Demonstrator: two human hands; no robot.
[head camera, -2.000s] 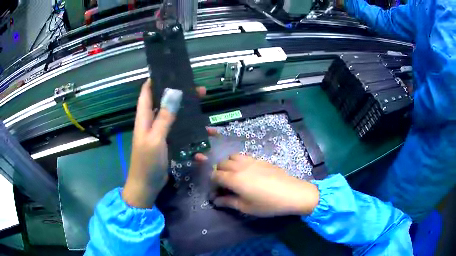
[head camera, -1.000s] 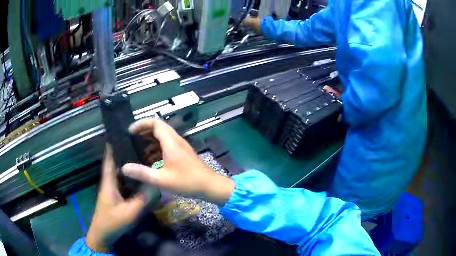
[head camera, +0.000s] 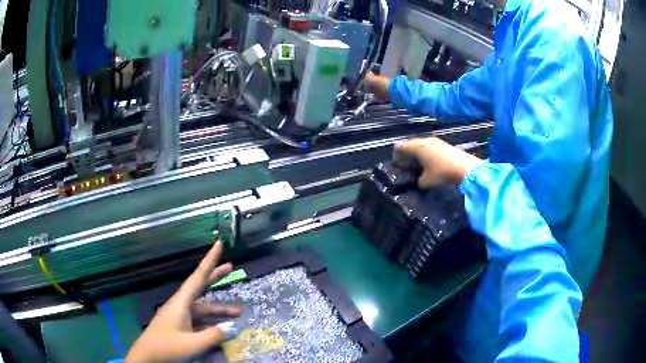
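Note:
A stack of black plates [head camera: 435,213] stands at the right of the green bench. My right hand [head camera: 433,162] is on top of the stack, its fingers curled over the end of a black plate [head camera: 398,174]; whether that plate is clear of the others is hidden. My left hand [head camera: 185,315] is open and empty, fingers spread, over the left part of the black tray [head camera: 347,306]. Its thumb has a white-grey cover. Many small silvery rings [head camera: 301,305] lie loose in the tray, around a yellow-tan patch [head camera: 253,345].
Rails [head camera: 127,230] of the conveyor run behind the bench, with a silver-white end block [head camera: 273,202]. A yellow hose [head camera: 49,275] hangs at the left. A person in a blue smock [head camera: 552,142] stands at the right, an arm reaching to the machine behind the stack.
The black plate that was in my left hand is no longer there, and that hand has opened. My right hand has moved right from the plate onto the stack. The view has shifted.

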